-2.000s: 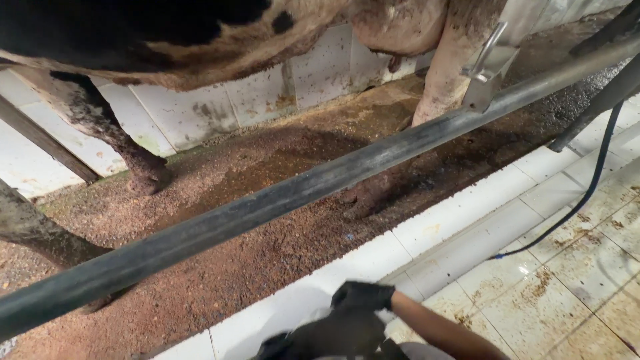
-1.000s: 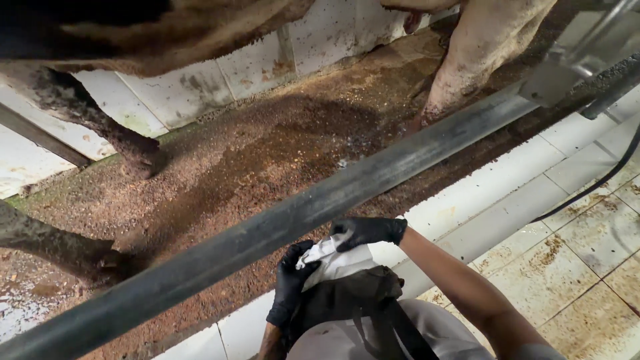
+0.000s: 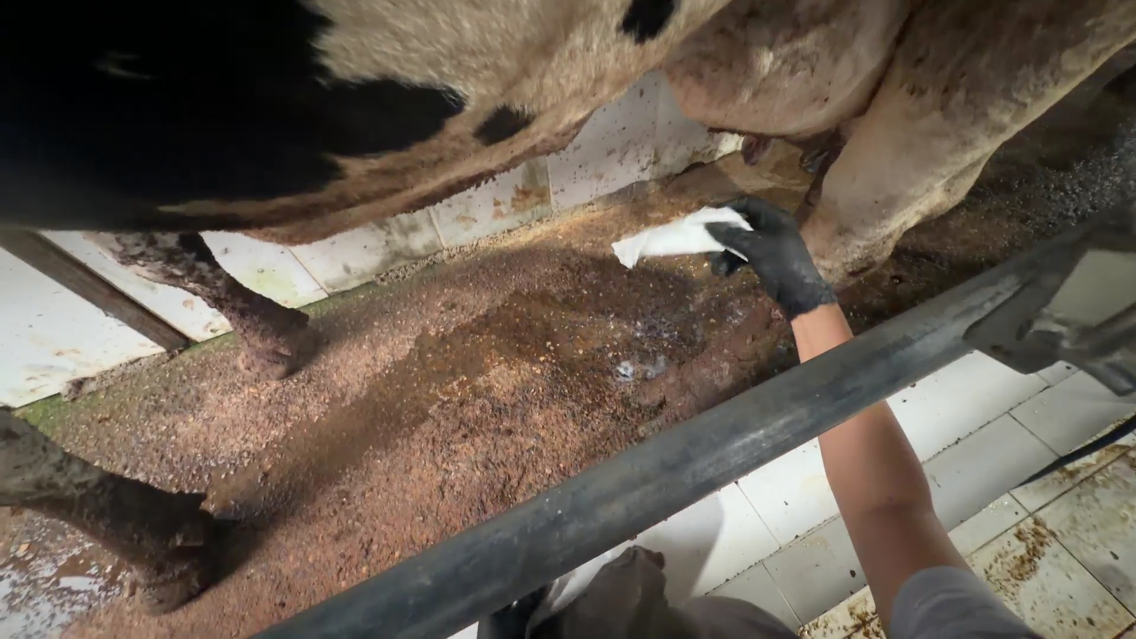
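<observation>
My right hand point(image 3: 770, 253), in a black glove, reaches past the metal rail and grips a white cloth or paper towel point(image 3: 682, 238). It is just below the udder point(image 3: 781, 75) of a black-and-white cow point(image 3: 390, 115) and close to a hind leg point(image 3: 923, 151). A teat point(image 3: 756, 149) shows above the hand. My left hand point(image 3: 513, 614), also in a black glove, shows only as a dark part at the bottom edge, behind the rail and beside a dark bag or pouch point(image 3: 621, 595); its fingers are hidden.
A thick metal rail point(image 3: 657, 479) crosses diagonally between my body and the cow, with a metal bracket point(image 3: 1047, 311) at its right. Front legs point(image 3: 257, 328) stand at the left on a wet, gritty floor point(image 3: 461, 426). Behind is a white tiled wall point(image 3: 497, 209); soiled tiles point(image 3: 1047, 559) lie lower right.
My right hand has moved from the pouch at my front, out past the rail to below the udder, with the white cloth or towel. My left hand has dropped mostly out of sight.
</observation>
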